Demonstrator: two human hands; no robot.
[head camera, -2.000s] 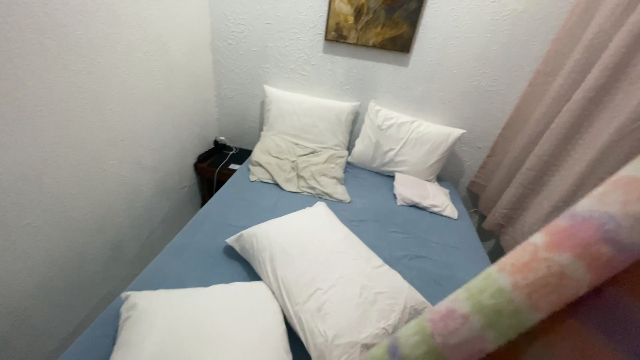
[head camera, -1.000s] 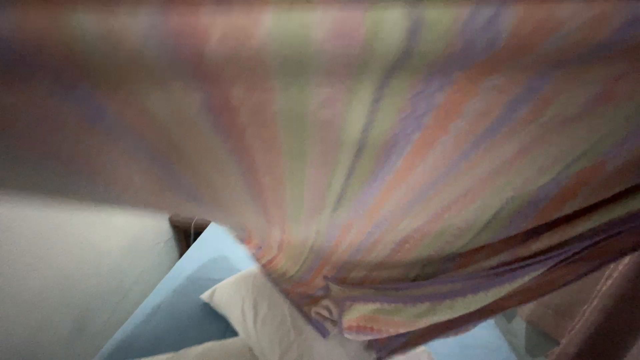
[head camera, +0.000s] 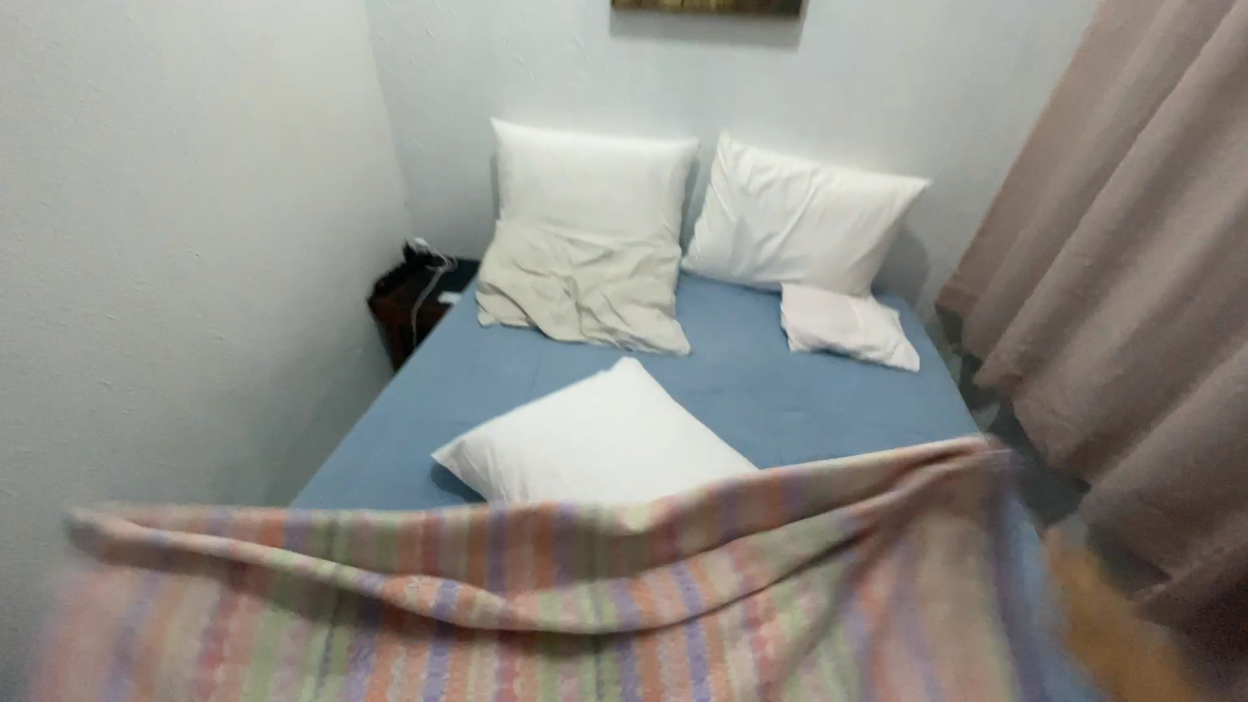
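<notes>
A multicolored striped blanket (head camera: 585, 595) spans the lower part of the view, its upper edge folded over and blurred at both ends. Neither of my hands shows clearly. The blanket's left corner rises at the far left, and any left hand there is hidden by cloth. Beside its right corner is a blurred brown shape (head camera: 1111, 624), possibly my right hand or forearm; its grip cannot be made out. Beyond the blanket, a white pillow (head camera: 595, 434) lies on the blue bed sheet (head camera: 770, 390), its near part covered from view.
Two white pillows (head camera: 595, 180) (head camera: 799, 219) lean against the wall at the bed's head. A crumpled beige cloth (head camera: 585, 283) and a small pale folded cloth (head camera: 848, 327) lie before them. A dark nightstand (head camera: 395, 317) with cables stands left; a pink curtain (head camera: 1102, 292) hangs right.
The blanket, which filled most of the view a second ago, has come down and spread across the near part of the bed. The near left pillow seen two seconds ago is out of sight.
</notes>
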